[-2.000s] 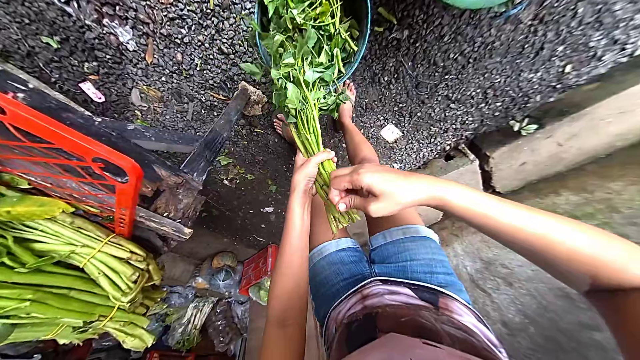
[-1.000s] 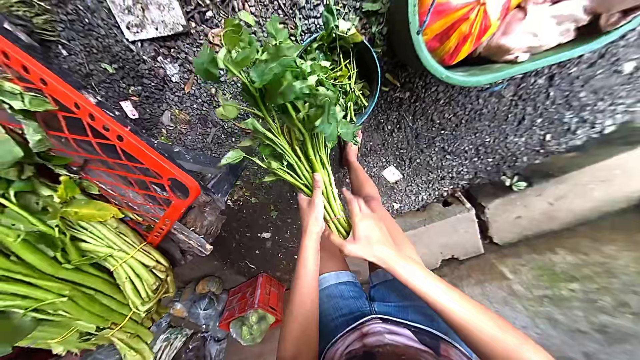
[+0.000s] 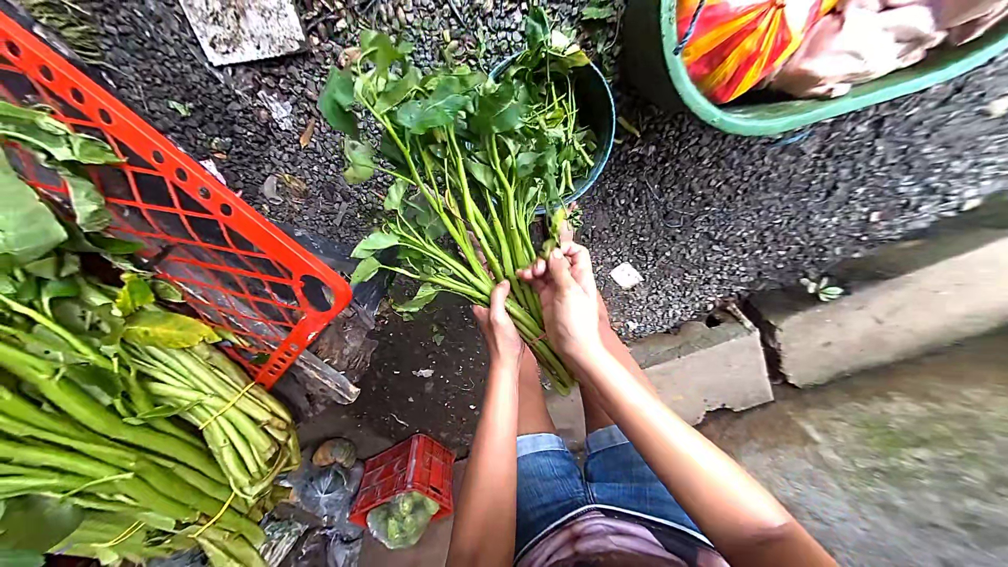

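A bunch of leafy green stems [image 3: 496, 228] fans out above my knees, with a band around its lower part. My left hand [image 3: 502, 327] is closed around the stems from the left. On the right side of the bunch, my right hand [image 3: 565, 295] pinches a small yellowish-green leaf [image 3: 556, 230] between thumb and fingers. Behind the leaves stands a round bucket [image 3: 605, 130] with more greens and thin stems in it; the bunch hides part of its rim.
To the left, a red plastic crate [image 3: 236, 228] stands by banded bundles of green stalks [image 3: 213, 417]. A small red basket [image 3: 409, 472] is below. A green tub [image 3: 748, 122] with plastic bags lies upper right, a broken concrete curb [image 3: 709, 374] at right.
The bunch's leafy end was over the bucket two seconds ago and now spreads left of it. My right hand has moved up from the stem ends to the bunch's right side. The view has shifted.
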